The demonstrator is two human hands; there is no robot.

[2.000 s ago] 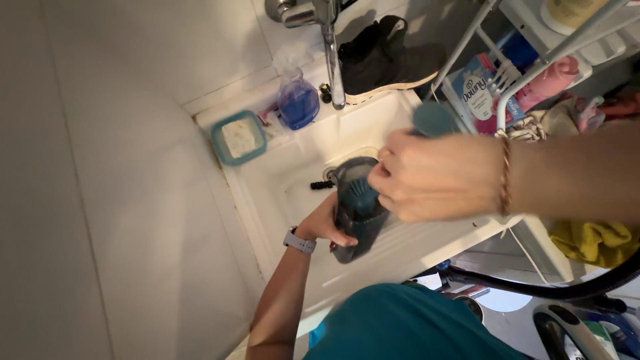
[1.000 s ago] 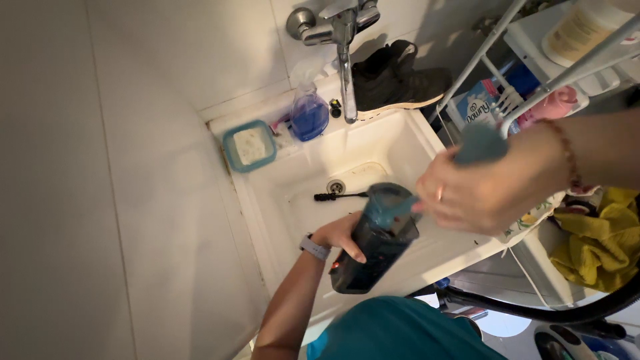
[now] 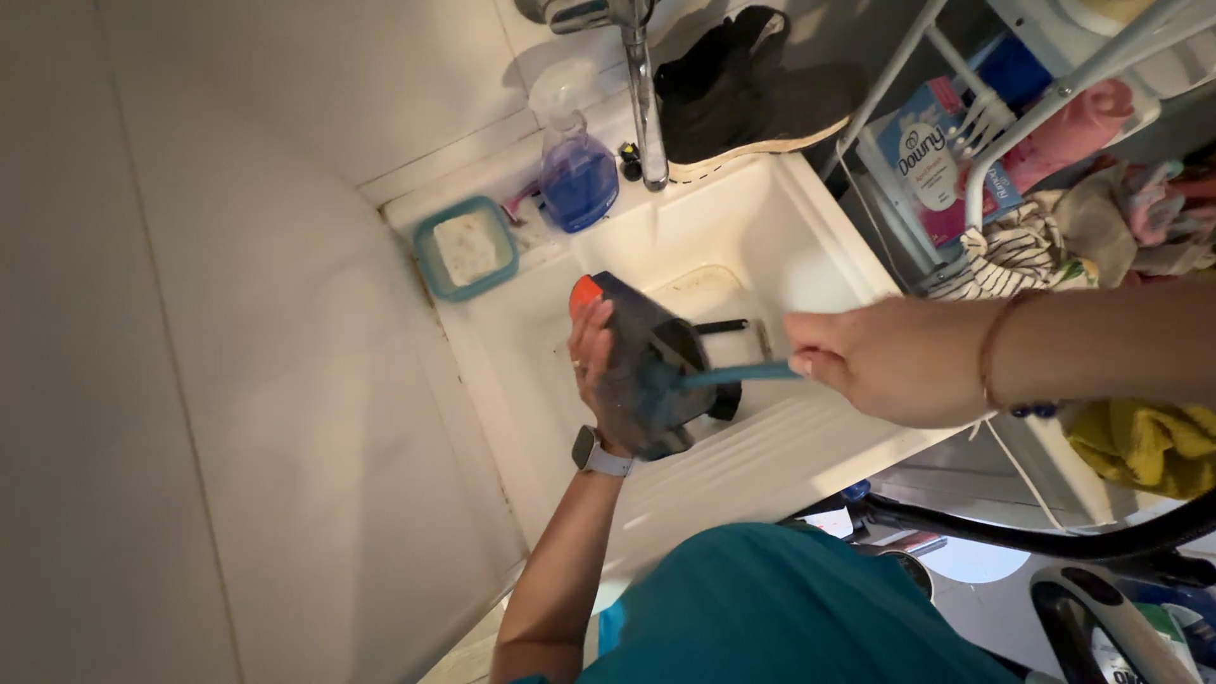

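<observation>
My left hand [image 3: 594, 366] holds a smoky translucent plastic container [image 3: 646, 347] with an orange part over the sink basin, its fingers along the left side. My right hand [image 3: 879, 361] is closed around a teal brush handle [image 3: 746, 372], whose far end is blurred inside or against the container. Behind them, a black stick-like piece [image 3: 722, 327] lies in the white sink [image 3: 826, 223]. The chrome faucet spout [image 3: 646, 123] hangs over the basin's back edge.
On the back ledge are a teal soap dish [image 3: 513, 252], a blue spray bottle [image 3: 578, 180] and a black shoe [image 3: 750, 104]. A white rack [image 3: 902, 81] with a Downy box [image 3: 936, 161] stands right. A black hose [image 3: 1045, 543] curves at lower right.
The container has turned in my left hand and its orange part now shows at the upper left. My right hand has lowered the brush to the container. The view has shifted.
</observation>
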